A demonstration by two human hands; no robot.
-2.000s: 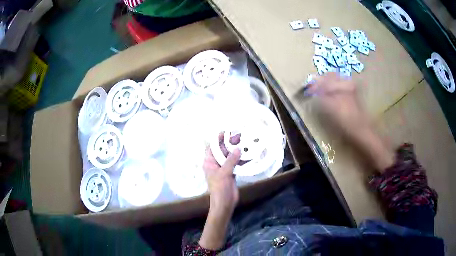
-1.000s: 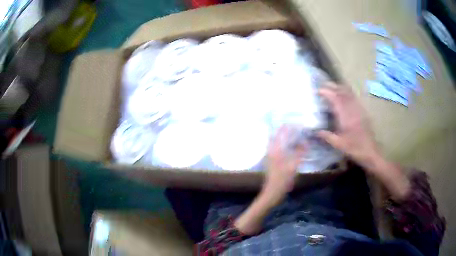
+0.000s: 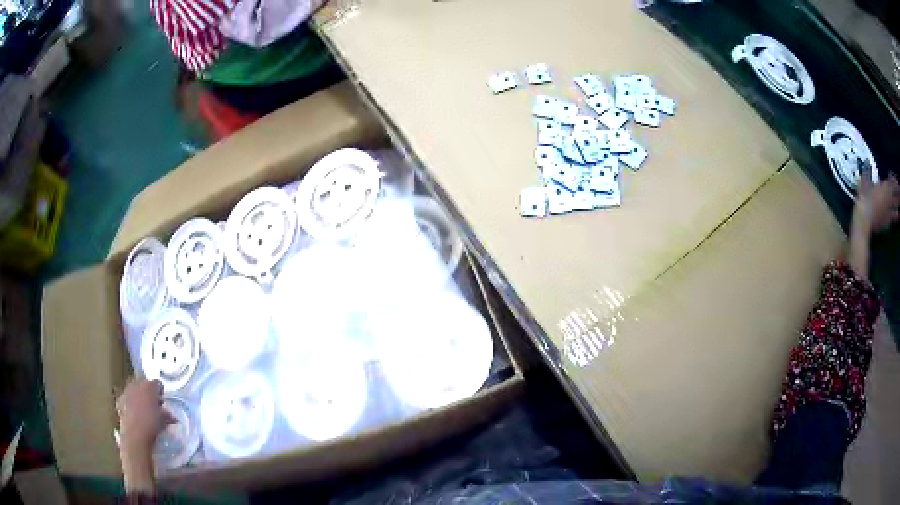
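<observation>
An open carton [image 3: 77, 365] holds rows of round white mounting bases [image 3: 262, 235], several overexposed to plain white. My left hand [image 3: 145, 412] is at the carton's near left corner, over the edge of a base [image 3: 178, 434]; its grip is unclear. My right hand [image 3: 876, 202] is at the far right, over the green conveyor belt, with its fingertips at the lower rim of a base [image 3: 846, 158]. Whether they grip it cannot be told. A loose pile of small square plates [image 3: 582, 148] lies on the cardboard-covered table.
The table [image 3: 691, 325] has a seam and clear tape patches. Another base [image 3: 780, 67] lies farther up the belt [image 3: 720, 30]. A neighbouring person's striped sleeve [image 3: 192, 30] shows at the top left. A yellow crate [image 3: 39, 212] stands on the green floor.
Both hands have left the carton's right end. My left hand has moved to its left corner, my right hand across the table to the belt. The view has swung right.
</observation>
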